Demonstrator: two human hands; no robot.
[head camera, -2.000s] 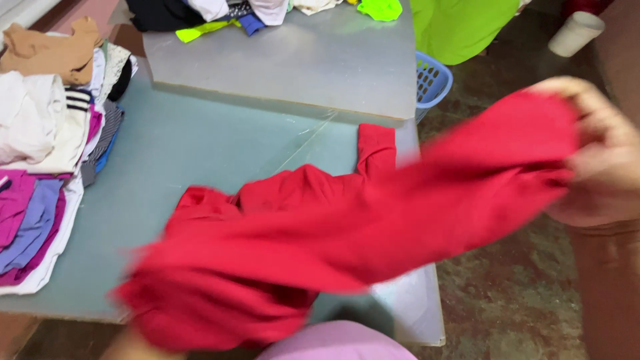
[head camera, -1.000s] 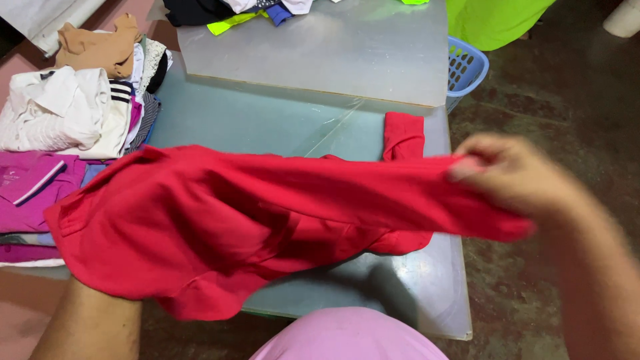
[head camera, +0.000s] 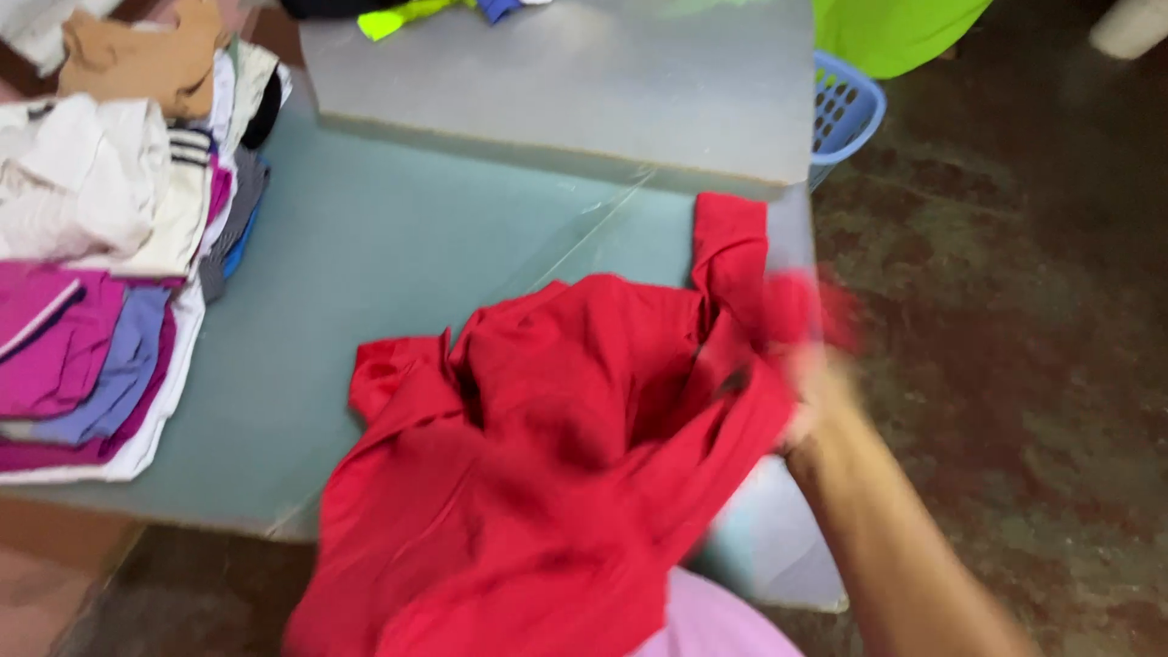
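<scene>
A crumpled red long-sleeved garment (head camera: 566, 438) lies over the front of the glass-topped table (head camera: 411, 228) and hangs past its near edge toward my body. One cuffed end of it points away from me near the table's right side. My right hand (head camera: 803, 392), blurred by motion, grips a part of the red cloth at the right edge of the table. Blurred red cloth sticks out beyond the fingers. My left hand does not show; the lower left of the garment may cover it.
Stacks of folded clothes, with a white garment (head camera: 82, 182) and a magenta one (head camera: 55, 338) on top, fill the table's left side. A raised grey board (head camera: 566, 82) spans the back, with bright clothes at its far edge. A blue plastic basket (head camera: 844, 109) stands behind the right corner.
My right hand has moved left and nearer to the table edge, and the stretched red cloth has slackened and bunched. My left forearm, seen at lower left a second ago, is out of sight.
</scene>
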